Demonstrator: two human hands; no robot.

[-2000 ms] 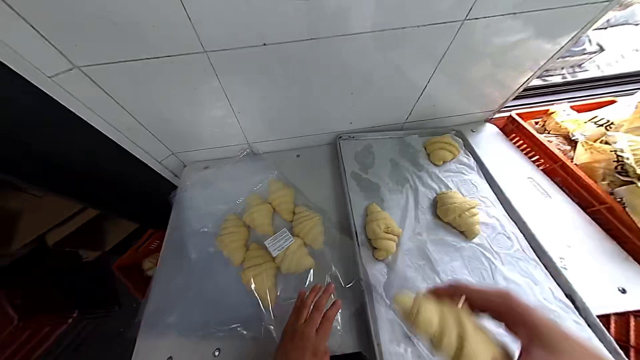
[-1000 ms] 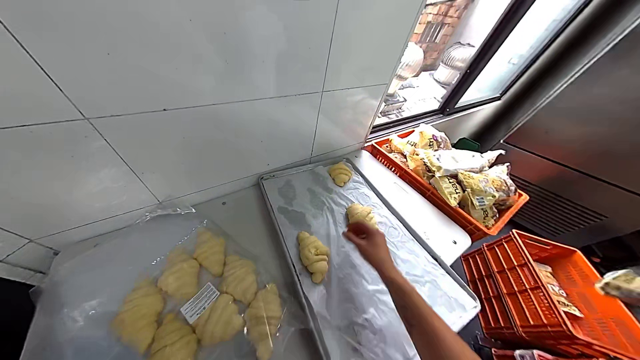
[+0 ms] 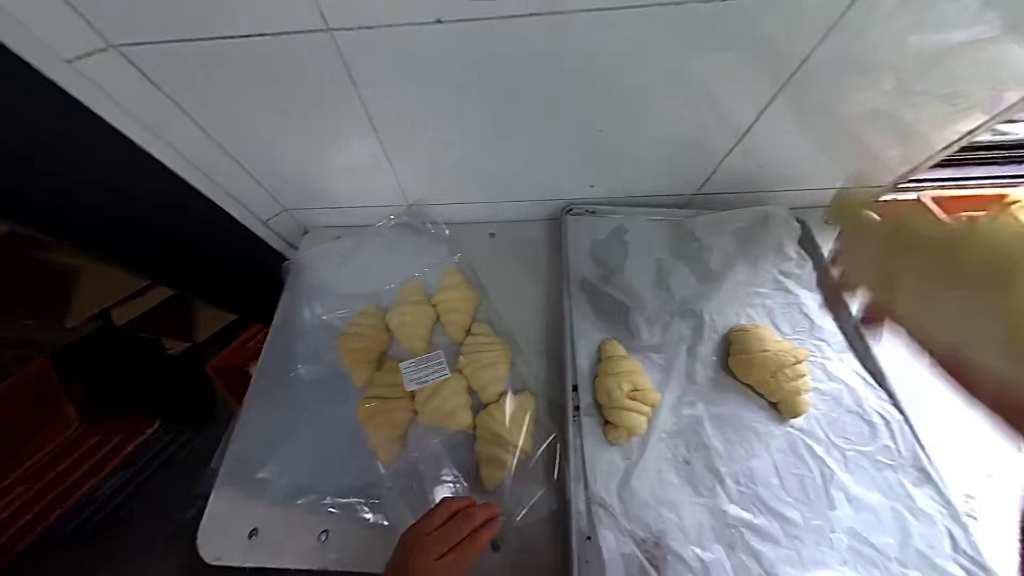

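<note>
Several unbaked croissants (image 3: 486,364) lie inside a clear plastic bag (image 3: 320,436) with a small printed label, on a metal sheet. At the bag's near edge, the curled fingers of my left hand (image 3: 448,534) grip the film; the thumb is hidden. Two more dough croissants, one on the left (image 3: 626,392) and one on the right (image 3: 770,370), rest apart on a foil-like lined baking tray (image 3: 570,480). At the far right my right hand (image 3: 888,296) is strongly blurred above the tray's edge, around a pale yellow dough croissant (image 3: 944,260).
A tiled wall (image 3: 512,120) rises behind the tray and sheet. Orange crates stand at the lower left (image 3: 240,364) and partly in view at the right (image 3: 968,202), below a window edge. A dark gap lies left of the sheet.
My right hand has moved from over the tray's middle to the far right. The far croissant, seen on the tray in both earlier frames, no longer shows resting there. The view swung right and back.
</note>
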